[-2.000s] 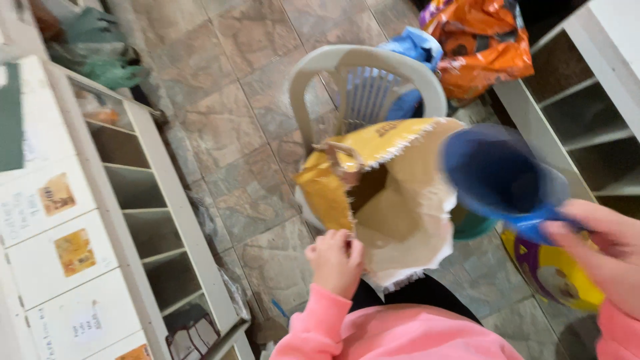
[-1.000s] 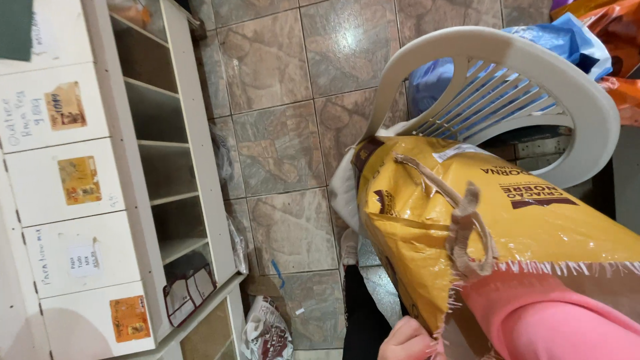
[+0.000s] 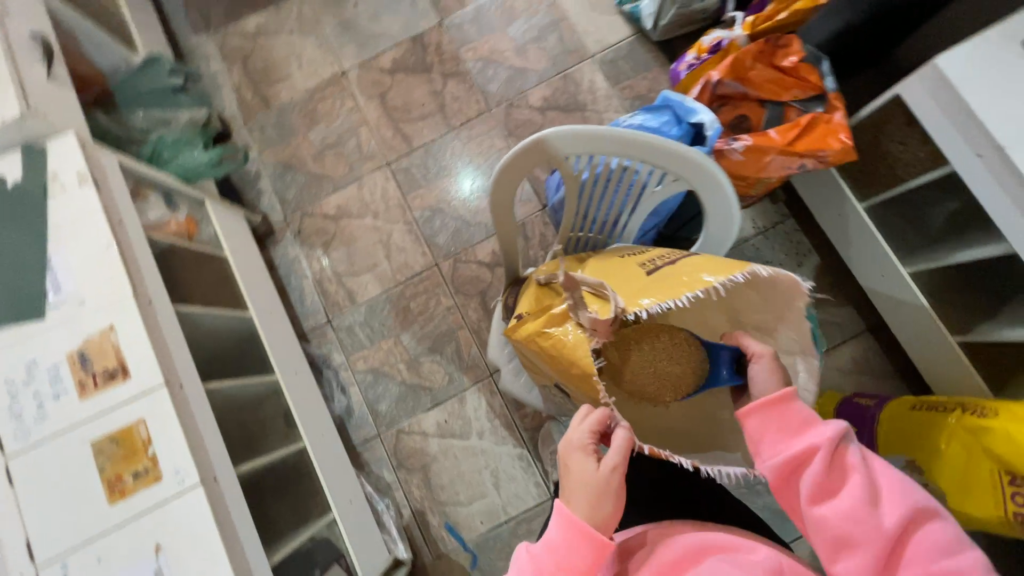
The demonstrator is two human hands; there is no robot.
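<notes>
A yellow woven sack (image 3: 680,272) with a frayed, cut mouth stands open on a white plastic chair (image 3: 612,144). My right hand (image 3: 760,368) grips the handle of a blue scoop (image 3: 724,366) inside the mouth. The scoop is heaped with brown granular feed (image 3: 660,364). My left hand (image 3: 596,464) pinches the near left edge of the sack's mouth. A twisted strip of beige material (image 3: 588,304) hangs at the sack's rim. The lower part of the sack is hidden.
White shelving (image 3: 264,352) with compartments runs along the left, another shelf unit (image 3: 888,272) along the right. Behind the chair lie a blue bag (image 3: 672,120) and an orange bag (image 3: 784,120). A yellow bag (image 3: 944,448) lies at the right, and tiles (image 3: 416,360) cover the floor.
My right hand, deep inside the sack one second ago, now shows in the mouth with the scoop filled. The scoop was outside the sack two seconds ago. The view has shifted.
</notes>
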